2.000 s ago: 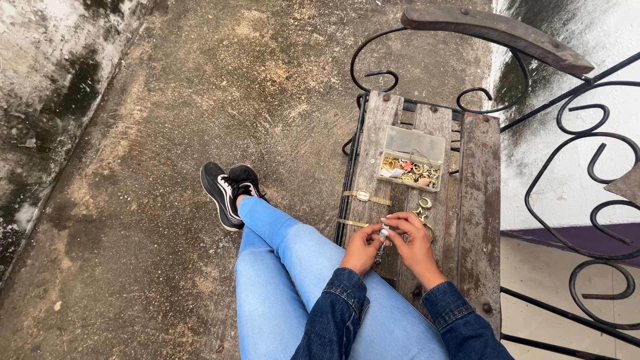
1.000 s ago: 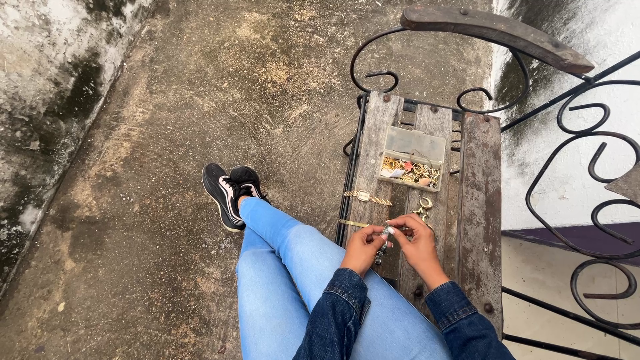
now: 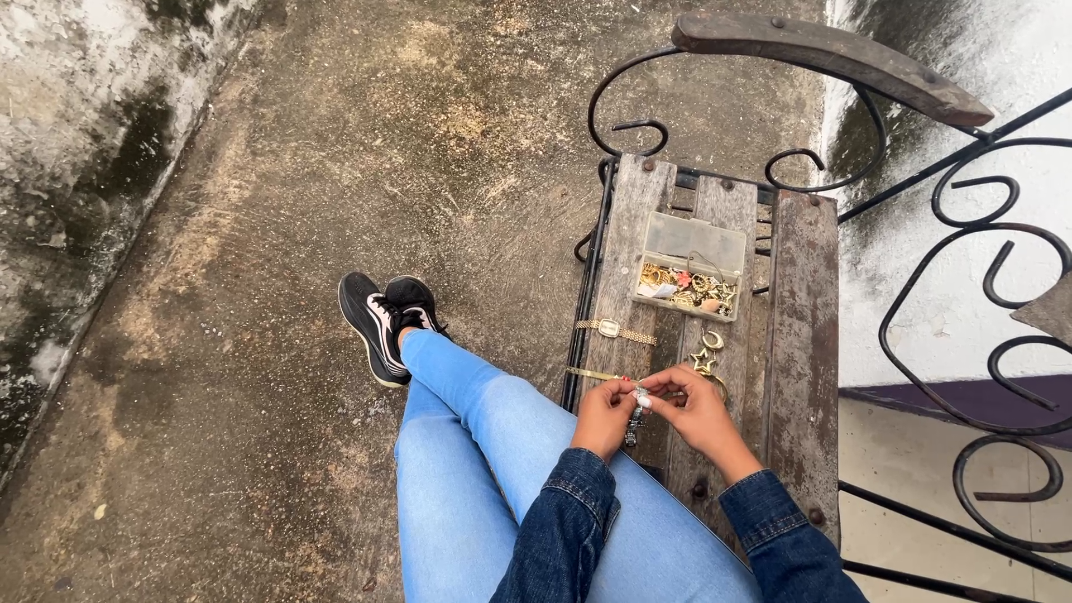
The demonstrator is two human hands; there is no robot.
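Note:
Between my left hand (image 3: 605, 419) and my right hand (image 3: 693, 412) is a silver-coloured metal wristwatch (image 3: 633, 425), pinched in the fingertips of both, its linked band hanging below them. My fingers partly cover its upper end. Just beyond my left hand lies a thin gold-coloured band (image 3: 590, 373), partly hidden. Farther up the bench, a gold-coloured wristwatch (image 3: 609, 328) is stretched out flat. Gold-coloured star and hoop jewellery (image 3: 703, 362) lies past my right hand. An open clear plastic box (image 3: 693, 314) holds mixed gold-coloured jewellery and a coral-coloured piece.
All of this rests on a slatted wooden bench (image 3: 804, 352) with gaps between its slats. The bench has a curled black iron armrest (image 3: 593, 100) at its far end and scrolled ironwork at right. My crossed legs in jeans (image 3: 502, 435) are against its left edge.

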